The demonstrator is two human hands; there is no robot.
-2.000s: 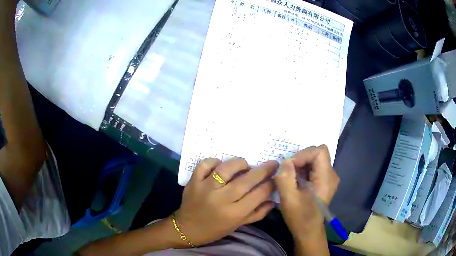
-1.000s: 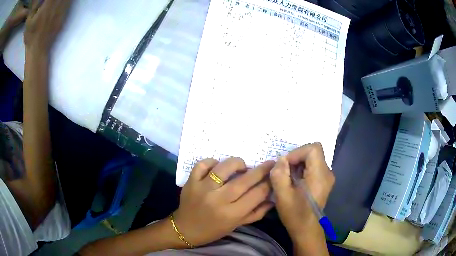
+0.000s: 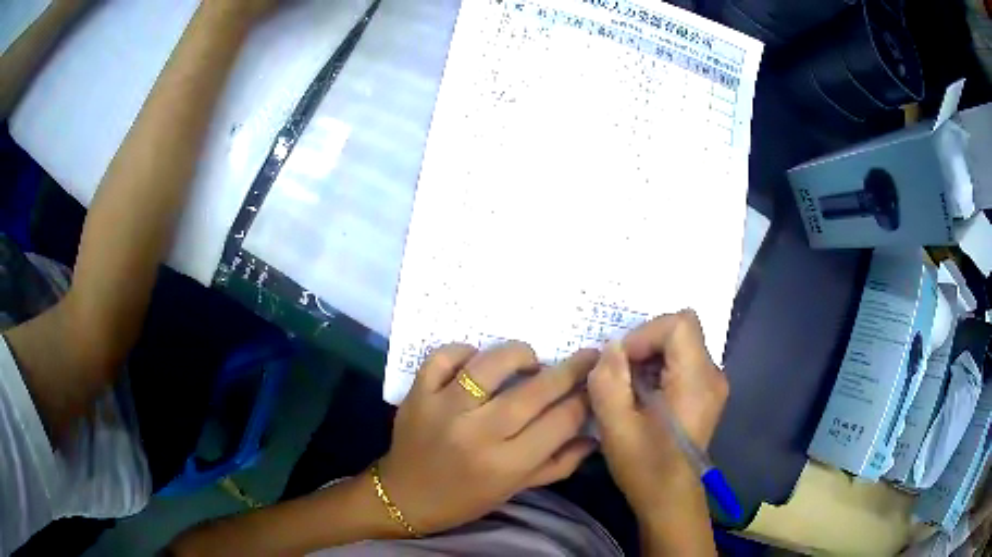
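A white sign-in sheet (image 3: 577, 196) with a printed heading and table grid lies on the bench in front of me. Handwriting shows near its lower edge. My right hand (image 3: 660, 408) holds a clear-barrelled ballpoint pen (image 3: 687, 444) with a blue end pointing down and right. The pen tip is hidden behind the fingers at the sheet's lower edge. My left hand (image 3: 495, 424), with a gold ring and bracelet, rests on the sheet's lower edge, its fingertips close to my right fingers. It grips nothing visible.
A mini fan retail box (image 3: 876, 196) stands at the right, above several more boxes (image 3: 870, 381). Black rounded housings (image 3: 859, 65) are at the top right. A foam sheet (image 3: 326, 185) lies left of the form. Another person's arm (image 3: 141, 196) reaches across the left side; a blue stool (image 3: 245, 419) is below.
The other person's arm has come in further over the white sheet at the left. My right hand and the pen have shifted slightly; my left hand has stayed nearly still.
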